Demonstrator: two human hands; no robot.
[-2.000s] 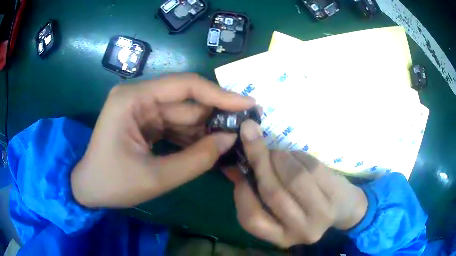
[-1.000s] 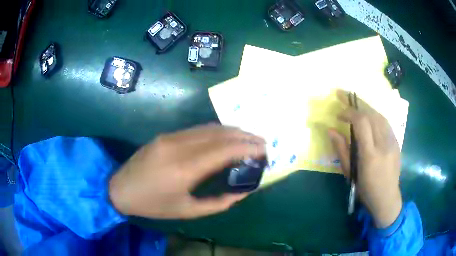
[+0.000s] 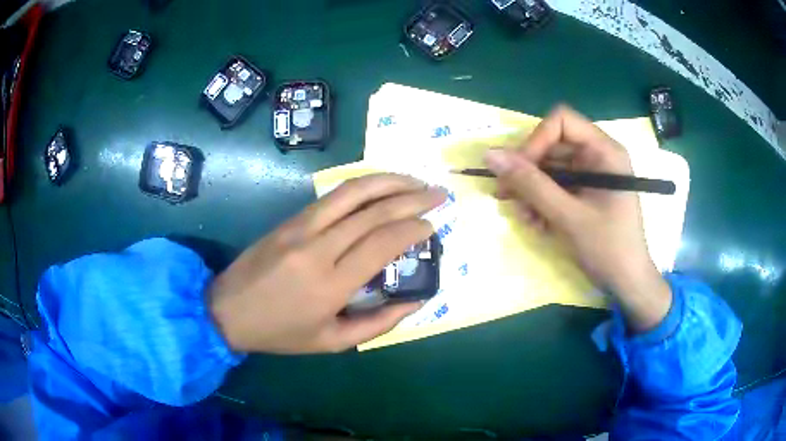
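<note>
My left hand (image 3: 323, 267) lies palm down at the lower left edge of the sheets, its fingers over a black watch housing (image 3: 416, 274) held between fingers and thumb. The housing shows silver and white parts inside. My right hand (image 3: 577, 194) holds dark tweezers (image 3: 595, 179) like a pen, their tip pointing left over the white backing sheet with blue 3M print (image 3: 448, 297). Whether the tip holds a piece cannot be told in the glare. Pale yellow liner sheets (image 3: 560, 267) lie with the printed sheet.
Several open housings lie on the dark green bench (image 3: 284, 388), one of them (image 3: 302, 114) just beyond my left hand. A smaller black unit (image 3: 663, 113) is by the sheets' right edge. A red tray edge (image 3: 19, 95) is at far left. A worn white strip (image 3: 681, 65) curves at upper right.
The hands have parted; my left hand has lowered the housing to the sheets' edge. The tweezers have turned from lying back along my right hand to pointing left over the sheets. The view has shifted.
</note>
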